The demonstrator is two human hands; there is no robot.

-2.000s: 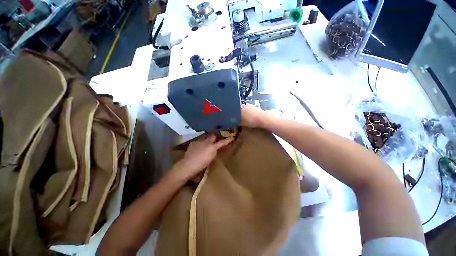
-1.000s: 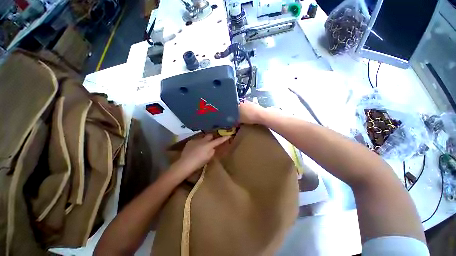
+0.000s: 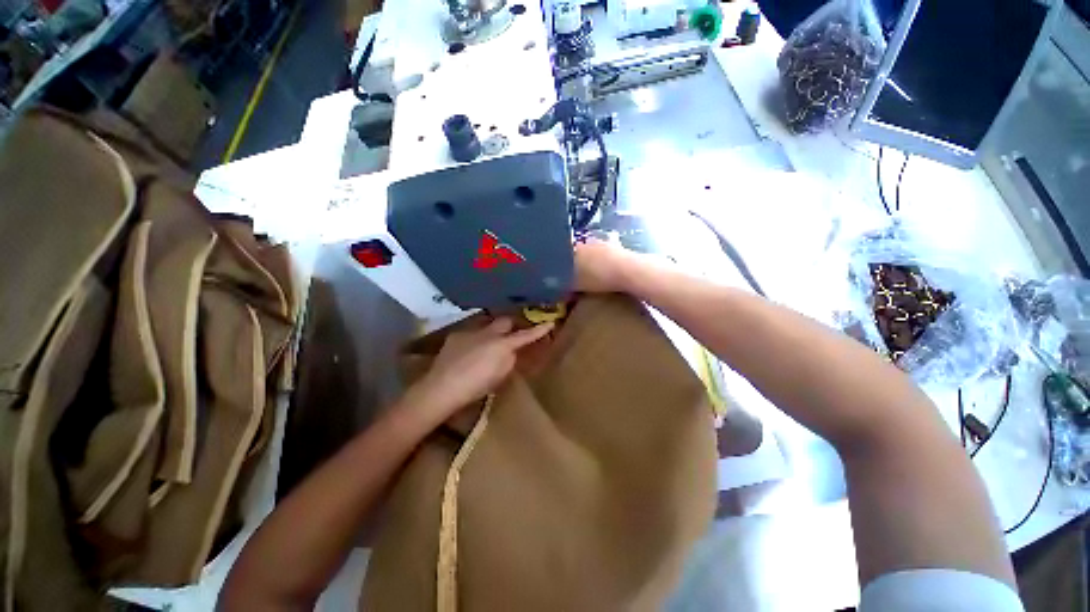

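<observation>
The brown bag body (image 3: 598, 442) hangs from under the grey head cover (image 3: 478, 233) of the white sewing machine towards me, with its pale bound seam edge (image 3: 449, 526) running down its left part. My left hand (image 3: 478, 362) lies on the fabric just below the head, fingers pointing at the yellow presser clamp (image 3: 545, 313). My right hand (image 3: 598, 265) is at the right side of the head, at the fabric's upper edge; its fingertips are hidden behind the head. Whether a tab sits under the clamp is hidden.
Waiting bag bodies (image 3: 155, 359) are heaped at left. At right lie an open clear bag of tabs (image 3: 911, 308), a dark curved tool (image 3: 727, 249) and cables. A fuller hardware bag (image 3: 825, 74) stands by the dark screen (image 3: 956, 72). A green thread cone (image 3: 705, 19) is behind the machine.
The view has shifted slightly against the machine and heap. Both hands stay at the head, and the bag body has barely moved.
</observation>
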